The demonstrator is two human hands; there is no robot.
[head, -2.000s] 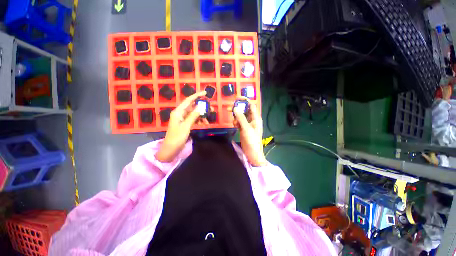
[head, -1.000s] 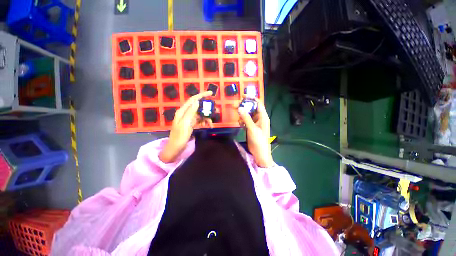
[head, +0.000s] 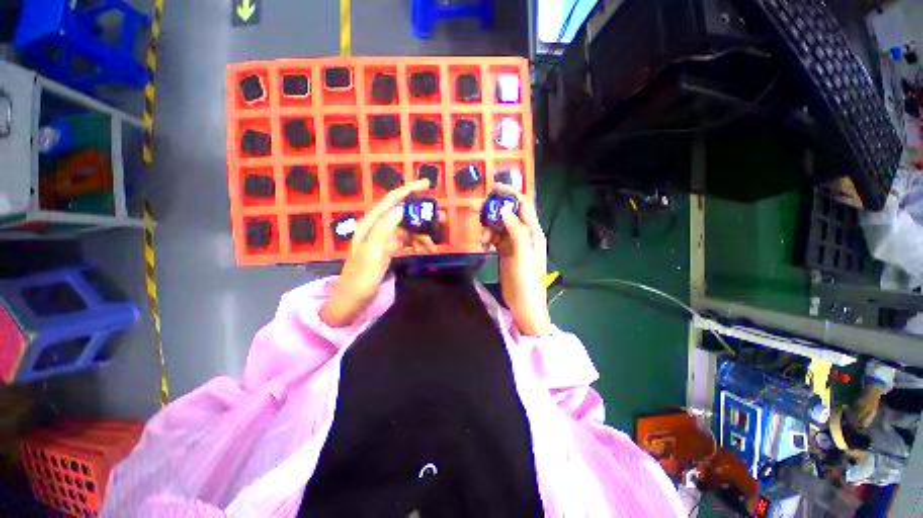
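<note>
An orange-red pocket tray [head: 273, 110] lies in front of me, with a small square black unit in most pockets; some at its right side show a bright white face. My left hand [head: 380, 231] holds one small device [head: 419, 213] over the tray's lower row, its lit face up with bluish-white marks. My right hand [head: 517, 238] holds a second small device [head: 499, 210] at the tray's lower right corner, its face also lit blue-white. The bottom-row pocket between my hands holds no unit. My hands partly hide the pockets around them.
A glossy green mat [head: 617, 339] is at the right, with cables and a black keyboard [head: 830, 91] above. An orange-red fixture [head: 670, 437] and a blue-fronted instrument [head: 740, 429] are at lower right. Blue stools [head: 76, 319] and a red basket [head: 76, 463] are on the left. A person's hand [head: 868, 403] shows far right.
The faces of both held devices have gone from plain white to dark with bluish marks. A bottom-row unit beside my left hand now shows white, and one top-row unit has turned dark.
</note>
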